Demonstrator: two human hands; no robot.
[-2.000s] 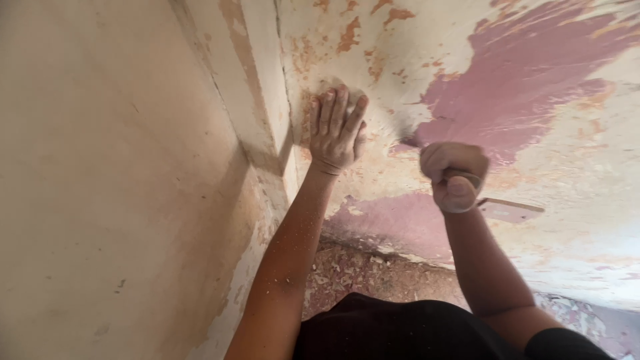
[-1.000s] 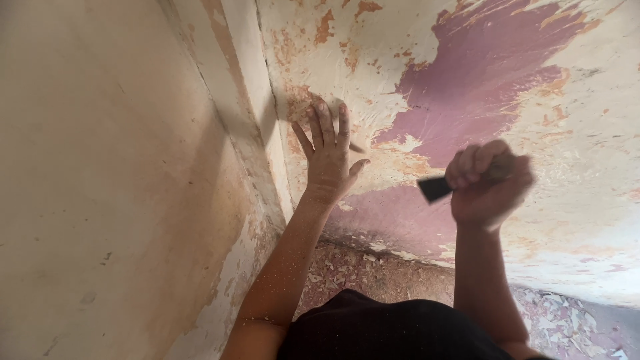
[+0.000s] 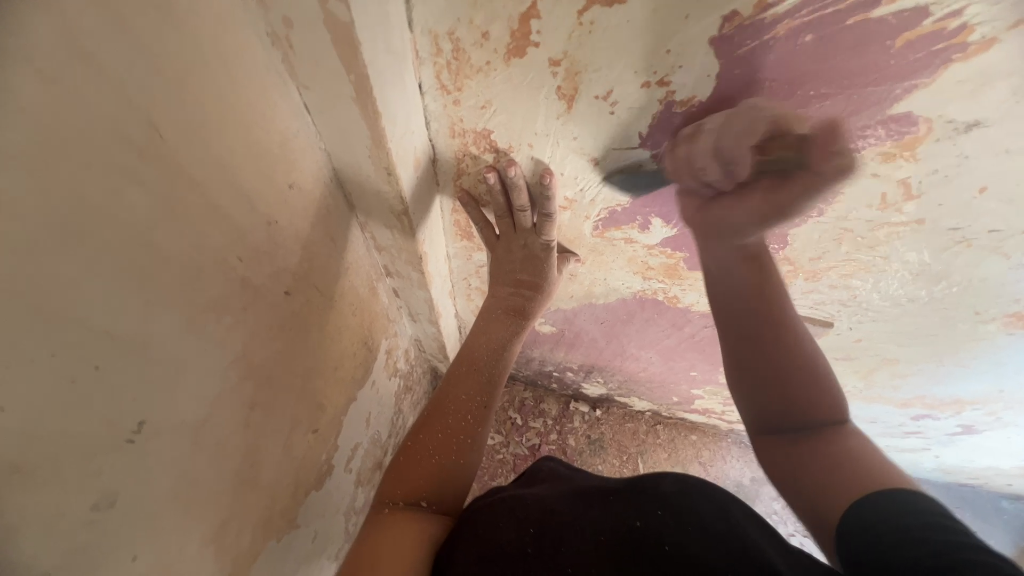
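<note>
My left hand point(image 3: 522, 240) lies with its fingers apart against the wall point(image 3: 592, 120), near the inner corner, and holds nothing. Dust and small flecks cover that forearm. To its right my right hand point(image 3: 756, 172) is closed around the handle of a scraper point(image 3: 640, 178); both are blurred. The scraper's dark blade points left, toward the edge of a purple patch point(image 3: 808, 64) where the cream paint is off. Whether the blade touches the wall I cannot tell. A second purple patch point(image 3: 632, 340) shows lower on the wall.
A cream side wall point(image 3: 184, 264) and a boxed vertical ledge point(image 3: 384, 136) stand close on the left. Below, the floor point(image 3: 608, 436) is littered with paint flakes. A thin flat object point(image 3: 816, 322), partly behind my right forearm, shows against the wall.
My right hand has moved up the wall with the scraper since one second ago. My left hand stays on the wall, its fingers more spread than two seconds ago.
</note>
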